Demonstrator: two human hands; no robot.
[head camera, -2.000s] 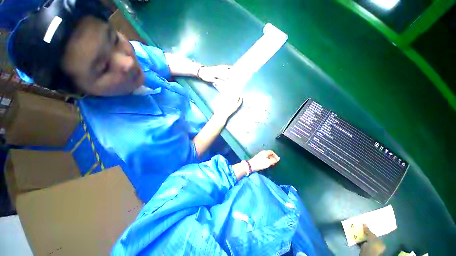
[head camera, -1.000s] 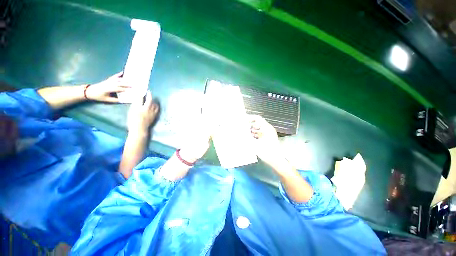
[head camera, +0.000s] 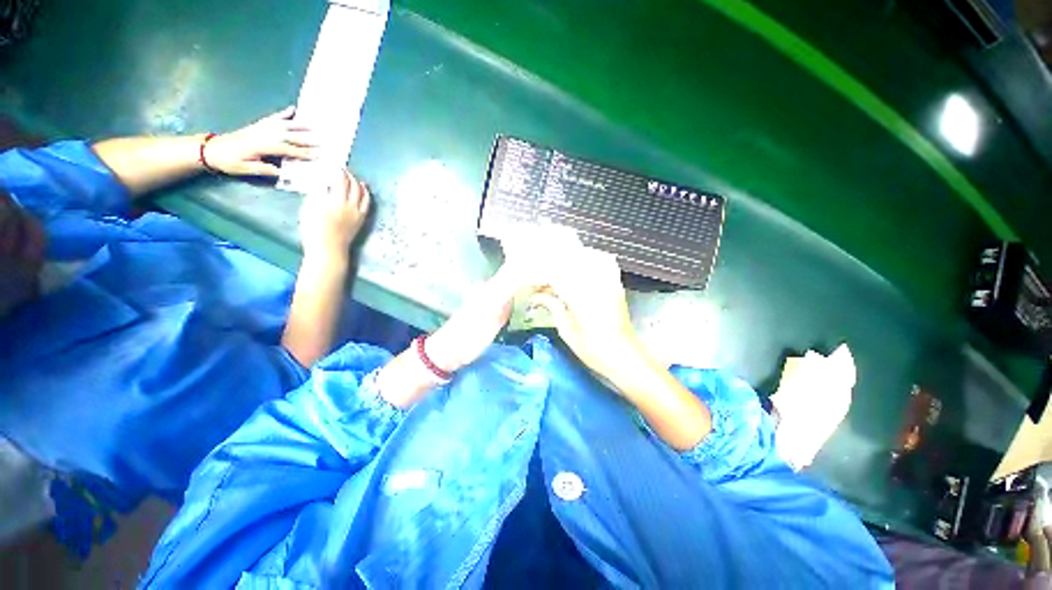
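Observation:
A label sheet (head camera: 533, 314), white with a yellowish lower part, is held low in front of my chest. My left hand (head camera: 490, 305) grips its left side; a red bracelet is on the wrist. My right hand (head camera: 591, 302) is at its right side with fingers bent onto it. Glare washes out the fingertips and the sheet's upper part; no small sticker can be made out. A long black retail box (head camera: 606, 213) with white text and a row of icons lies flat on the green bench just beyond my hands.
A stack of label sheets (head camera: 813, 403) lies by my right sleeve. At left, a co-worker's hands hold a long white strip (head camera: 335, 98). At right are a flat dark item with red-orange print (head camera: 915, 423) and black boxes (head camera: 1001, 288). A bright green rail (head camera: 854, 87) runs beyond the bench.
The sheet and both hands have drawn closer together near my chest, uncovering more of the black box. The sheet now shows a yellowish part. The co-worker's strip appears higher in view.

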